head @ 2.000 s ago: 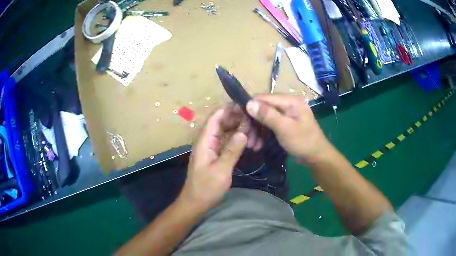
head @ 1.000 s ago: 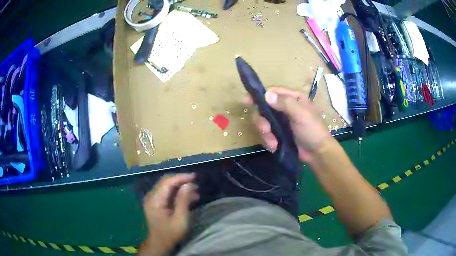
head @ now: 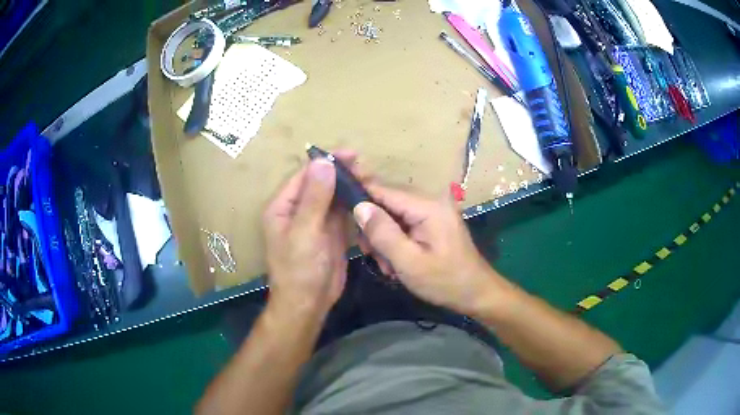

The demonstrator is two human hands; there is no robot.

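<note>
A black handpiece housing (head: pixel 349 188) is held in both hands over the tray's near edge, its tip pointing up and left. My left hand (head: pixel 304 231) grips it near the tip, thumb on top. My right hand (head: pixel 422 243) grips it further down, thumb on its side. The fingers hide much of the housing and its lower end.
The cardboard tray (head: pixel 268 174) holds a tape roll (head: pixel 192 52), a printed sheet (head: pixel 243 93), tweezers (head: pixel 474 138), a red square (head: pixel 458 192), wire clips (head: pixel 219 250) and a blue rotary tool (head: pixel 531 73). A blue crate (head: pixel 61 267) stands left.
My left hand has come up from the lap and taken hold of the housing. My right hand has moved left with it. The red square now lies by the tweezers, with small rings near it.
</note>
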